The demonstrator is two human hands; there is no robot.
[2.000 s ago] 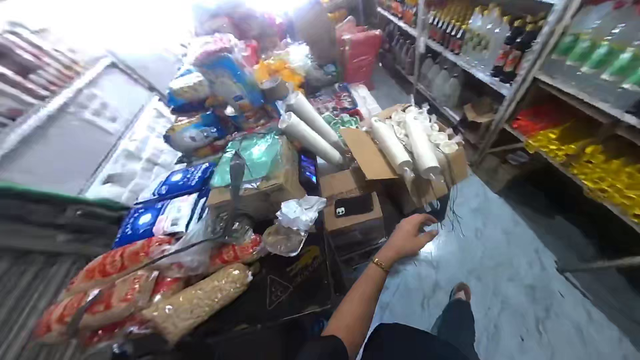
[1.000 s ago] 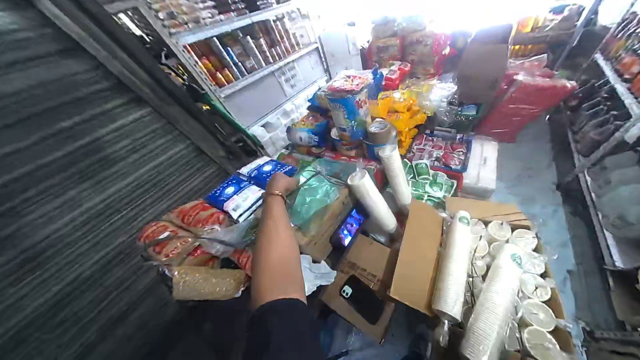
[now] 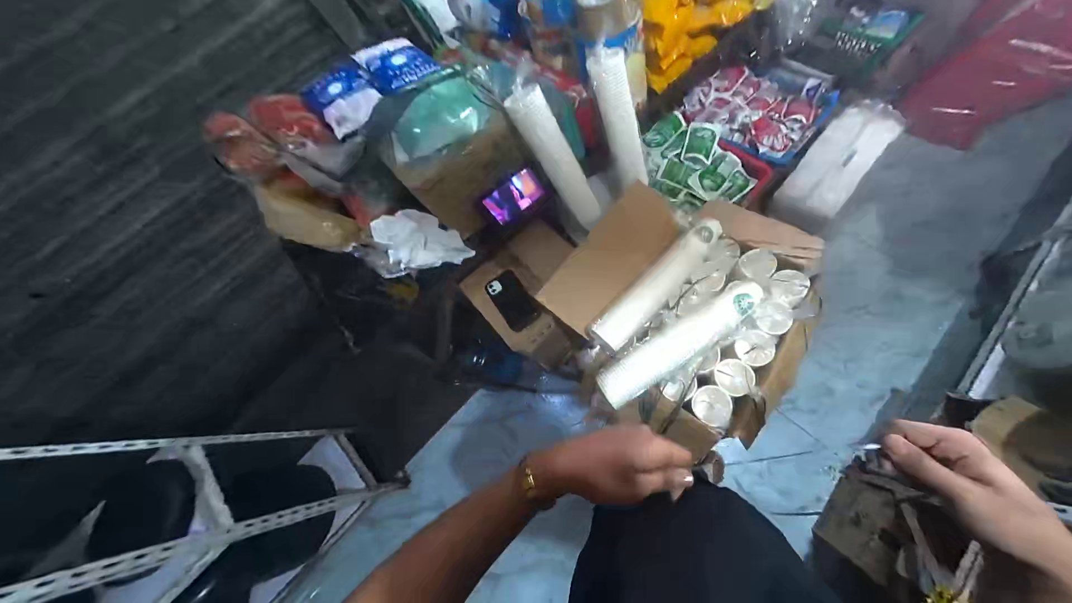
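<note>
My left hand (image 3: 620, 465), with a gold bracelet at its wrist, is just below an open cardboard box (image 3: 779, 389). Its fingers are curled; whether they hold anything does not show. At the right, my right hand (image 3: 963, 477) pinches a small, thin white thing (image 3: 871, 446) between thumb and finger, above a worn carton (image 3: 854, 519). The box is packed with wrapped stacks of white disposable cups (image 3: 735, 377), seen end on. Two long wrapped cup stacks lie across them, the nearer one (image 3: 678, 347) bearing a green logo.
A black phone (image 3: 512, 300) lies on a smaller cardboard box; a lit phone (image 3: 512, 197) stands behind it. Upright cup stacks (image 3: 553, 155), green sachets (image 3: 699, 163), blue packets (image 3: 343, 92) and a white foam pack (image 3: 837, 163) surround these. Metal shelf frames (image 3: 209, 536) edge the lower left.
My left hand has moved from the blue packets to below the open cup box. My right hand has come into view at the right. The view has swung down.
</note>
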